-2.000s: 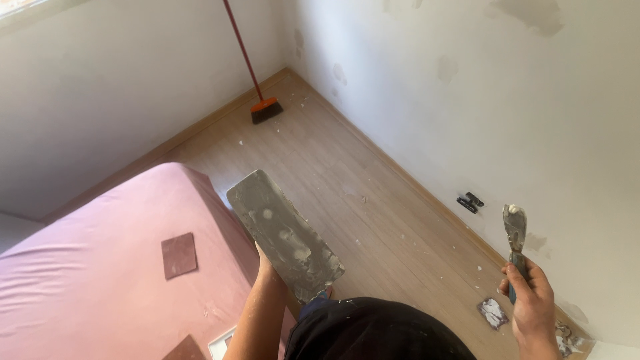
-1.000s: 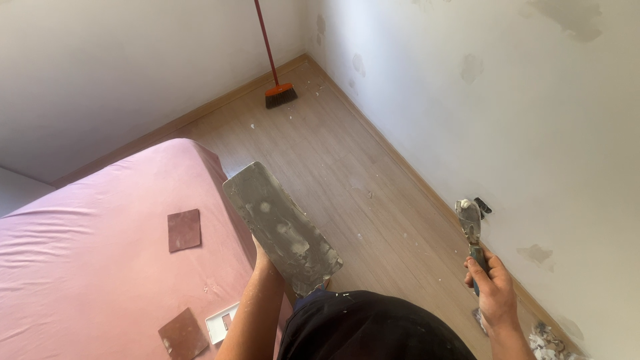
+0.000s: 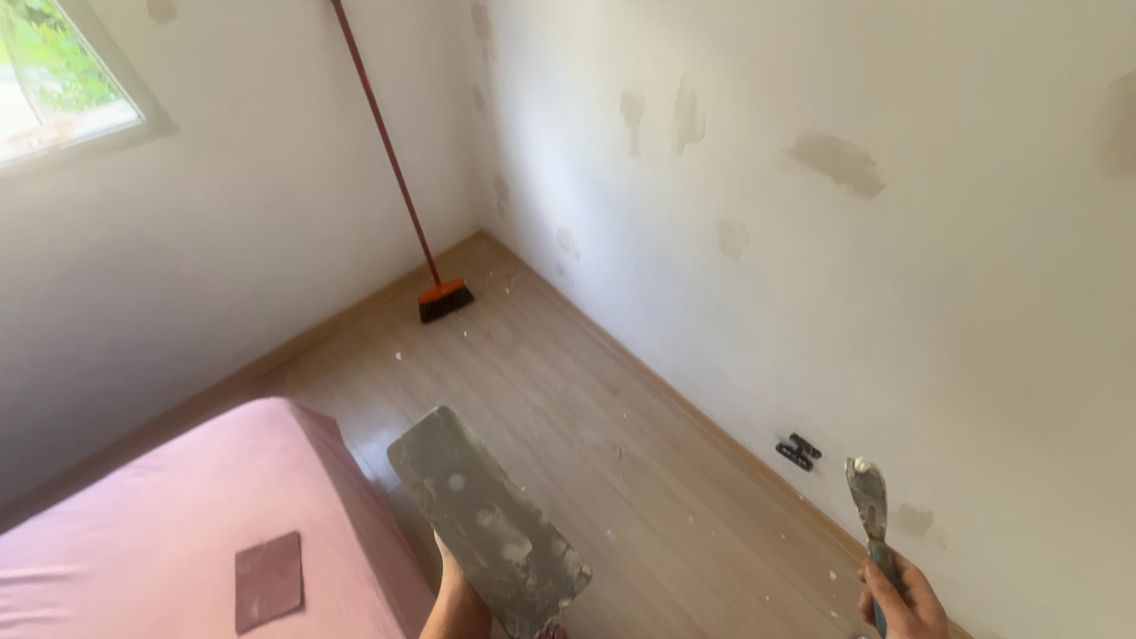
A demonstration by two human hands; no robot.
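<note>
My left hand, mostly hidden, is under a rectangular steel plastering trowel, whose flat face is turned up and smeared with filler. At the lower right my right hand grips a narrow putty knife by its handle, blade up, with a dab of white filler at the tip. The knife is well to the right of the trowel, and the two are apart. Beyond it, the white wall carries several greyish filler patches.
A red-handled broom leans in the corner. A bed or mattress under a pink sheet lies at left with a sheet of sandpaper on it. Black socket fittings sit low on the right wall. White crumbs dot the wood-look floor. A window is upper left.
The view has tilted up, bringing the window and more wall into sight. Both hands keep hold of the trowel and the putty knife.
</note>
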